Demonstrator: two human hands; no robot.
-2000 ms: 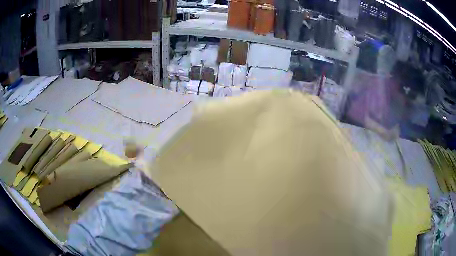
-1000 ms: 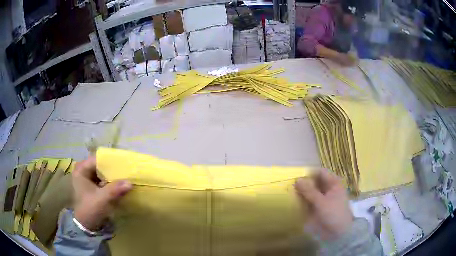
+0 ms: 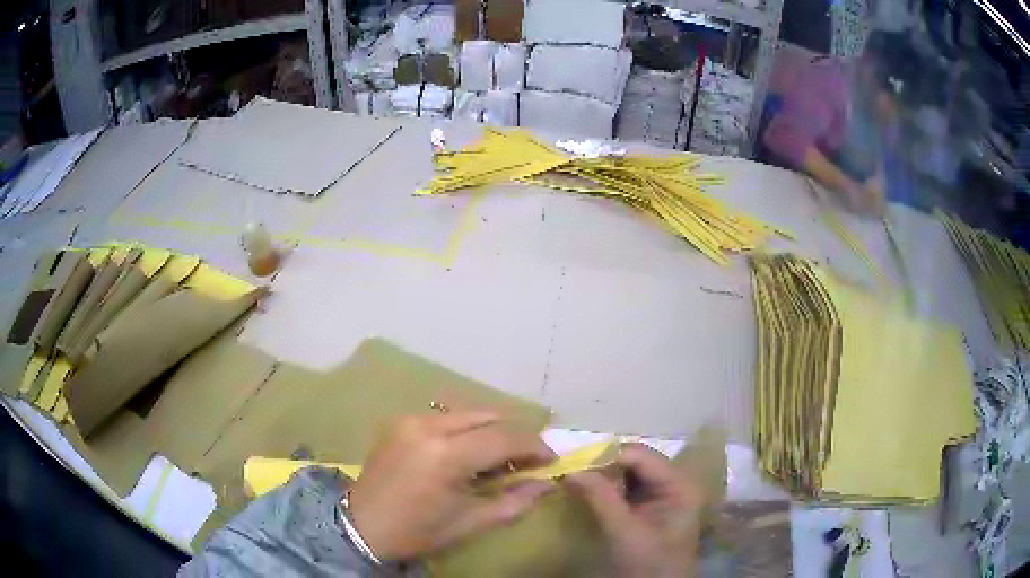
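A khaki-brown bag panel (image 3: 373, 384) lies flat in front of me, with a folded yellow edge (image 3: 296, 472) along its near side. My left hand (image 3: 446, 485) pinches the yellow edge near the middle, fingers bent over it. My right hand (image 3: 644, 508) pinches the same edge just to the right; it is partly blurred. The two hands are close together. The panel's lower part is hidden by my hands and left sleeve.
Overlapping finished panels (image 3: 158, 339) lie at left, a small bottle (image 3: 260, 251) behind them. Yellow strips (image 3: 610, 181) lie at the back. Stacked yellow panels (image 3: 898, 395) stand at right, beside crumpled plastic scraps (image 3: 1000, 452). A person (image 3: 808, 113) is across the table.
The panel, held up with its yellow side showing, now lies down with khaki showing. My hands have moved from its two ends to close together at the folded edge.
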